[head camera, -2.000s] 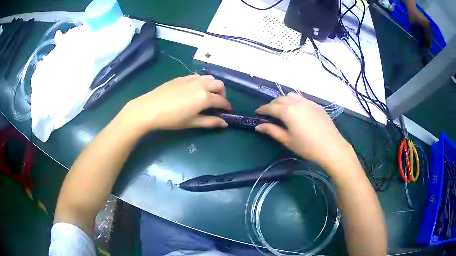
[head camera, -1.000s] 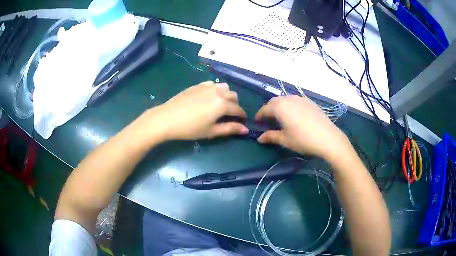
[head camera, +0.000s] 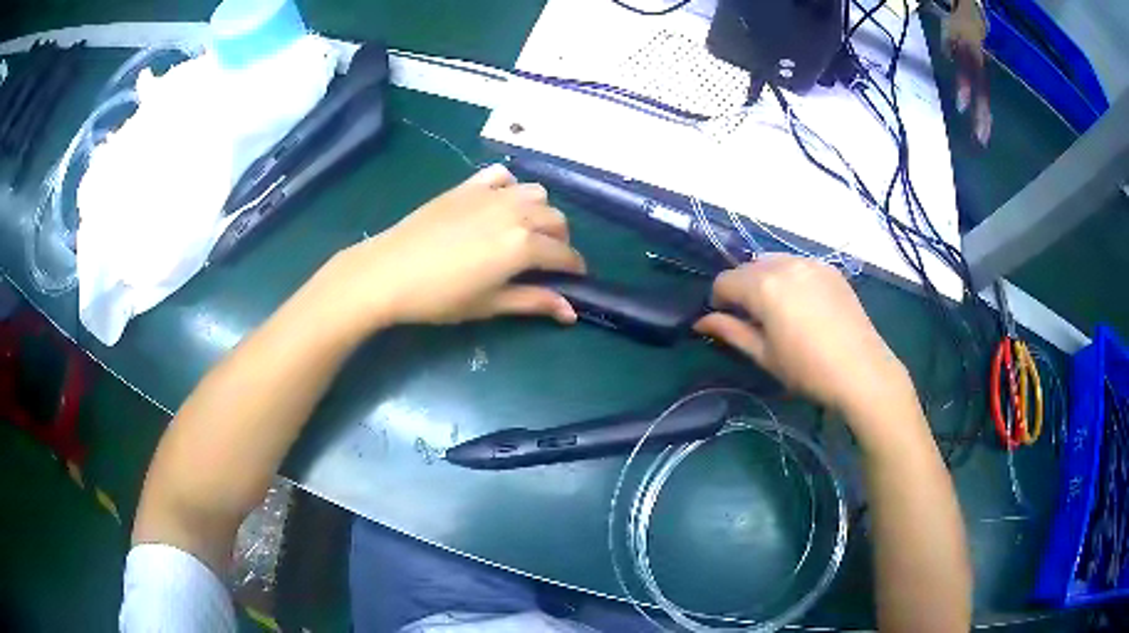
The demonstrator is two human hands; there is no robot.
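Observation:
A black pen (head camera: 625, 309) lies across the middle of the bench between my hands. My left hand (head camera: 477, 254) grips its left end, which the fingers hide. My right hand (head camera: 792, 322) is at its thicker right end, thumb and fingers close together there; whether they pinch the pen or something at its rear is hard to tell. A second black pen (head camera: 557, 443) lies nearer me, tip to the left. Another black pen (head camera: 619, 198) lies behind my hands along the white panel (head camera: 594, 118). A clear filament coil (head camera: 644, 532) lies at the front right.
Two black pens (head camera: 316, 155) lie beside a crumpled white heap (head camera: 149, 186) with a light blue cup (head camera: 256, 31). A black box (head camera: 774, 43) with cables is on the panel. Scissors (head camera: 1015, 393), a blue bin (head camera: 1075, 482) and a grey post (head camera: 1052, 186) are right. Another person's hand (head camera: 968, 68) shows behind.
The held pen now shows more of its black body between my hands. My right hand has moved right, and my left hand slightly left. Another person's hand has come into view at the upper right.

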